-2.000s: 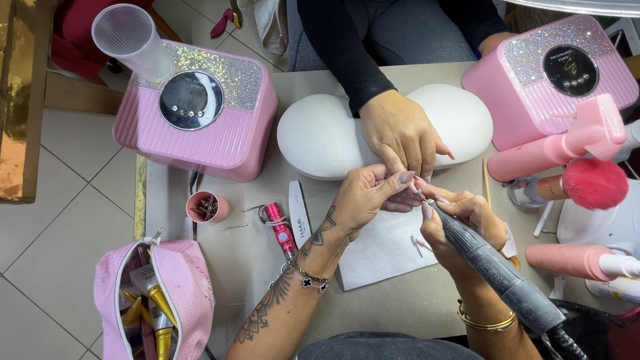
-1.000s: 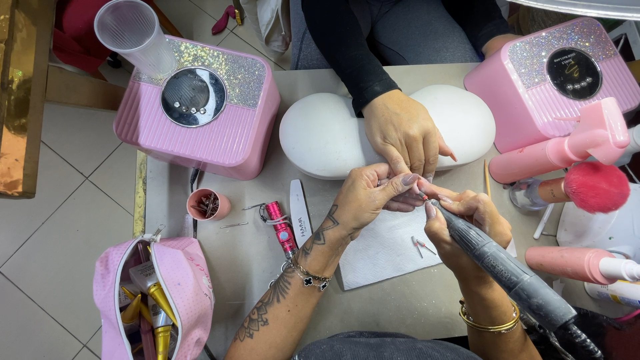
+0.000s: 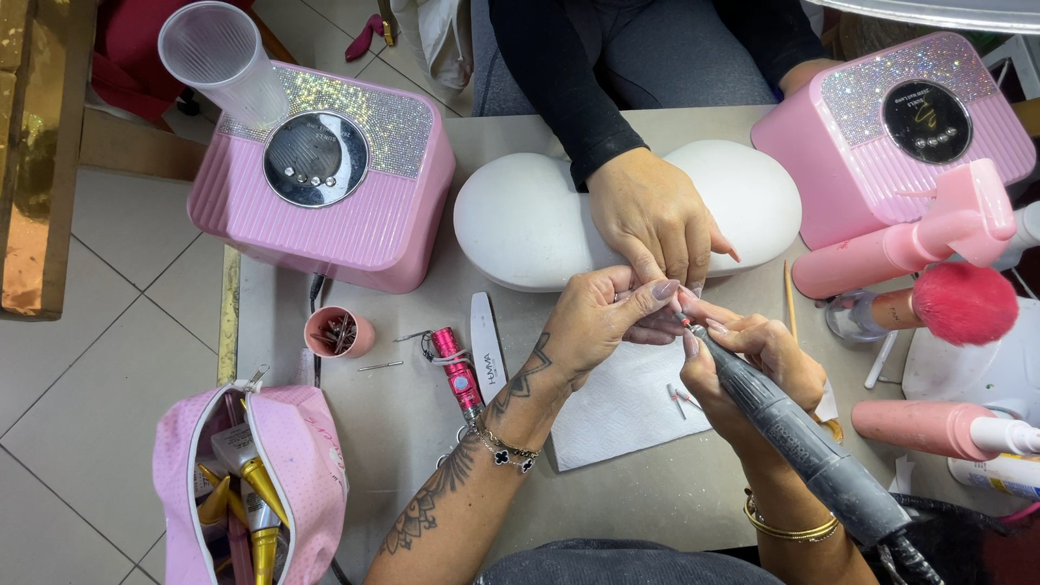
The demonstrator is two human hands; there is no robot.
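My left hand (image 3: 597, 313) holds a finger of the other person's hand (image 3: 654, 211), which lies over the white double-domed hand rest (image 3: 520, 219). In my right hand (image 3: 760, 366) is a grey electric nail drill (image 3: 792, 435), pointing up and left. Its small bit (image 3: 684, 320) meets the held fingertip; my fingers hide part of the contact. Beneath the hands lies a white paper towel (image 3: 605, 414) with small drill bits (image 3: 682, 398) on it. A white nail file (image 3: 486, 341) and a pink metallic flashlight (image 3: 457, 370) lie left of my left wrist.
A pink nail lamp (image 3: 349, 236) with a clear plastic cup (image 3: 236, 73) stands left, another lamp (image 3: 829, 171) right. Near the left edge are a cup of drill bits (image 3: 363, 335) and an open pink pouch (image 3: 313, 455). Pink bottles (image 3: 918, 426) and a red-pink brush (image 3: 967, 304) are at right.
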